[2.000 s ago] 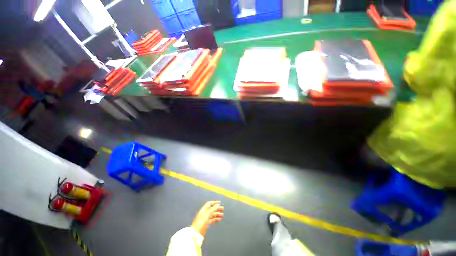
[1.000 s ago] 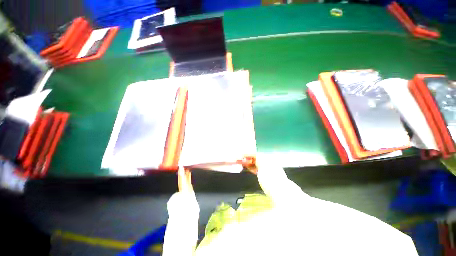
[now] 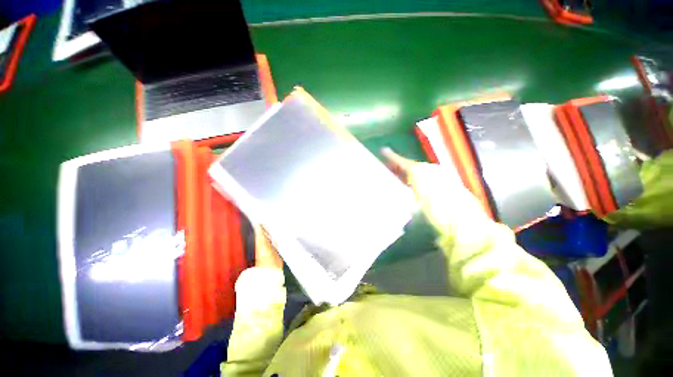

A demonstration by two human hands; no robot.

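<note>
A laptop (image 3: pixel 277 158) with a glaring grey lid lies tilted over a red foam tray, with white sheet edges showing at its lower side. My left hand (image 3: pixel 267 249) holds it from below at its left side; most of the fingers are hidden under it. My right hand (image 3: pixel 399 166) is at its right edge, fingers pointing up and away; whether it grips is unclear. To the left is a stack with a film-covered laptop (image 3: pixel 127 254) on white sheeting, beside several red foam trays (image 3: pixel 205 243).
An open laptop (image 3: pixel 199 103) stands behind on the green bench (image 3: pixel 354 55). Laptop stacks (image 3: pixel 505 158) with red trays and white sheets are at right. Another person's yellow sleeve (image 3: pixel 653 195) is at the right edge. A blue stool (image 3: pixel 568 234) is below the bench edge.
I have come closer to the bench. The white-covered pile that my hands were at is now a turned, tilted laptop between my hands, with the left stack beside it.
</note>
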